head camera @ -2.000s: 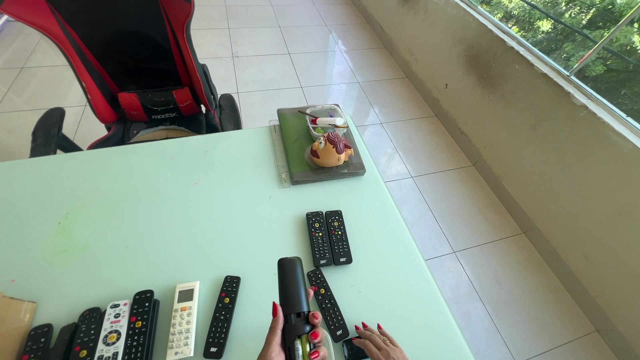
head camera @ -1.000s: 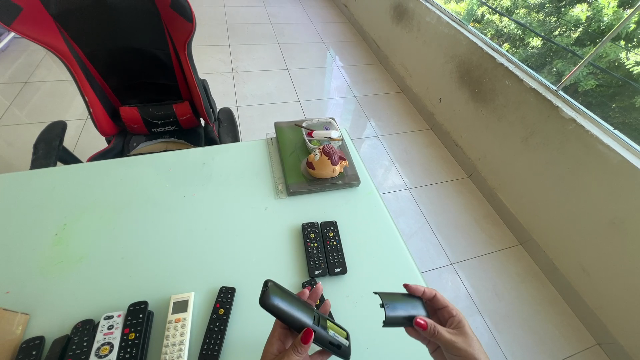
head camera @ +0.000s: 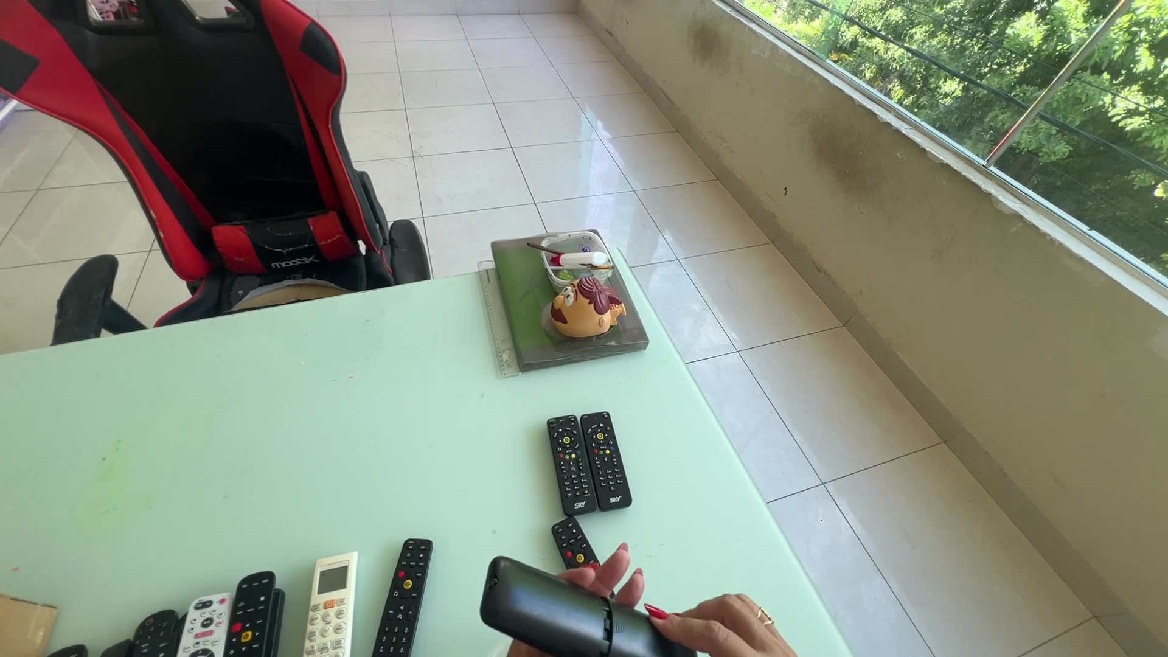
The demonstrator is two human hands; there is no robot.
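Note:
My left hand [head camera: 598, 584] holds a black remote control [head camera: 547, 607] back side up over the near edge of the table. With thumb and fingers, my right hand [head camera: 725, 625] grips the battery cover [head camera: 634, 631], which lies against the remote's back; a narrow gap shows between them. Behind my left fingers lies another black remote [head camera: 573, 540], partly hidden. Two black remotes [head camera: 570, 465] [head camera: 607, 461] rest side by side farther up. To the left lie a single black remote [head camera: 402, 598] and a white remote with a small display [head camera: 330, 602].
At the lower left are a white-and-black remote [head camera: 205, 625], stacked black remotes [head camera: 252, 611] and a cardboard piece [head camera: 26, 625]. A book [head camera: 525, 310] bears a plastic tub [head camera: 557, 245] and a fish-like figurine [head camera: 586, 308]. A ruler [head camera: 497, 319] lies beside it. A gaming chair [head camera: 210, 119] stands behind the table [head camera: 274, 438].
The battery cover, held apart from the remote in my right hand a second ago, is now against its back. The remote has turned so its back faces up.

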